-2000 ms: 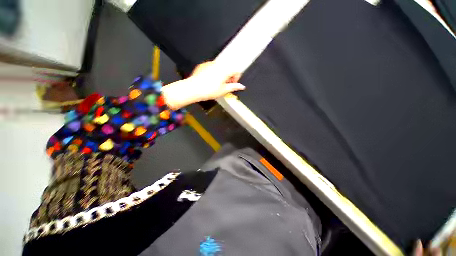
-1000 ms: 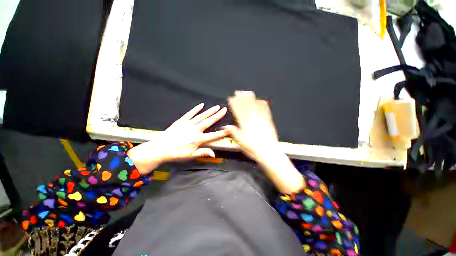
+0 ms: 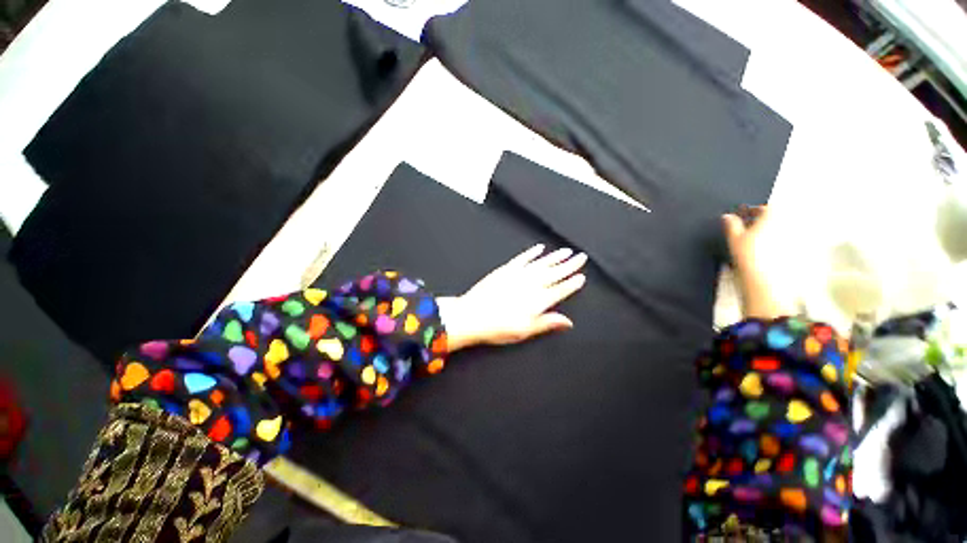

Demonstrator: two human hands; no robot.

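Observation:
A large black fabric panel [image 3: 551, 424] with a stepped, notched far edge lies over the white table in front of me. My left hand [image 3: 520, 297] lies flat on it, palm down, fingers spread, holding nothing visible. My right hand [image 3: 751, 255] is at the right side of the fabric, where another black panel [image 3: 626, 95] meets it. Its fingertips are at the fabric's edge and partly hidden, so I cannot tell if they grip it. A fold runs across the fabric between the hands.
More black panels [image 3: 201, 170] lie at the left. The white table [image 3: 859, 127] shows at the right and between panels. Black strips [image 3: 922, 467] are piled at the lower right, beside whitish translucent items. The worn yellowish table edge [image 3: 334, 496] shows at the bottom.
Both hands were together at the panel's near edge. They have moved forward and apart, left onto the fabric's middle, right to its right side. The view now reaches further over the table.

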